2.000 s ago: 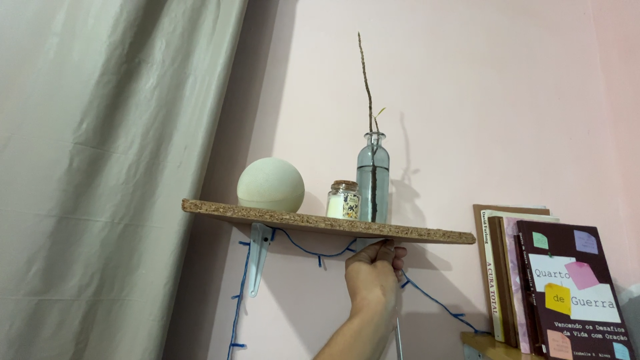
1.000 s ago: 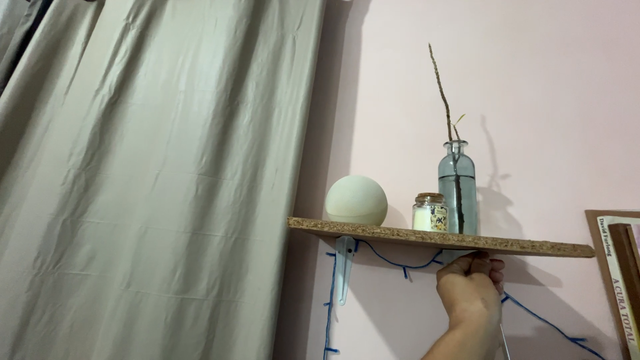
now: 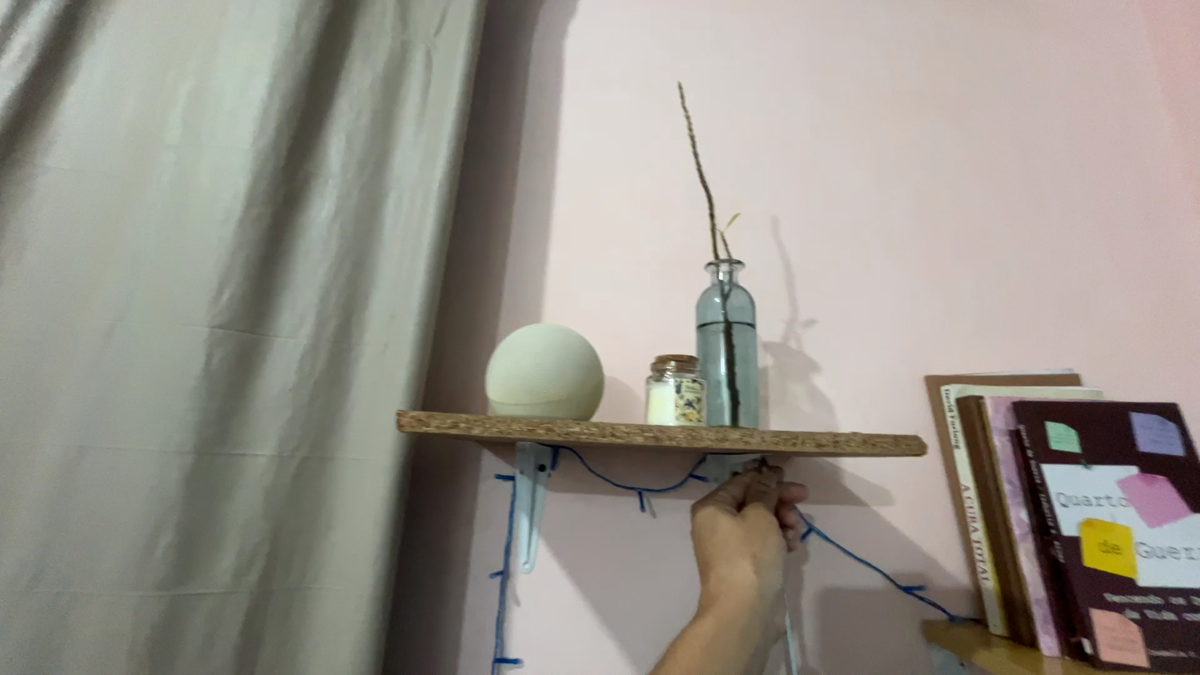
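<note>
My left hand [image 3: 745,525] reaches up from below to the underside of a particleboard shelf [image 3: 656,437]. Its fingertips are bunched by the right metal bracket [image 3: 727,465]; whether they grip anything is hidden. A blue string-light cable [image 3: 600,476] hangs in a curve under the shelf, passes behind the hand and comes out on its right. On the shelf above, a bluish glass bottle [image 3: 741,366] holds a dry twig, beside a corked glass jar [image 3: 676,392] and a pale round ball-shaped object [image 3: 545,372]. My right hand is out of view.
A grey-beige curtain [image 3: 216,328] hangs on the left. The left shelf bracket [image 3: 532,506] is fixed to the pink wall [image 3: 891,206]. At lower right, several upright books [image 3: 994,506] stand on a wooden surface [image 3: 984,645]. A thin pale strip [image 3: 789,623] runs down below my hand.
The view has swung left and then back right. My left hand stays under the shelf by the right bracket; nothing on the shelf has plainly moved.
</note>
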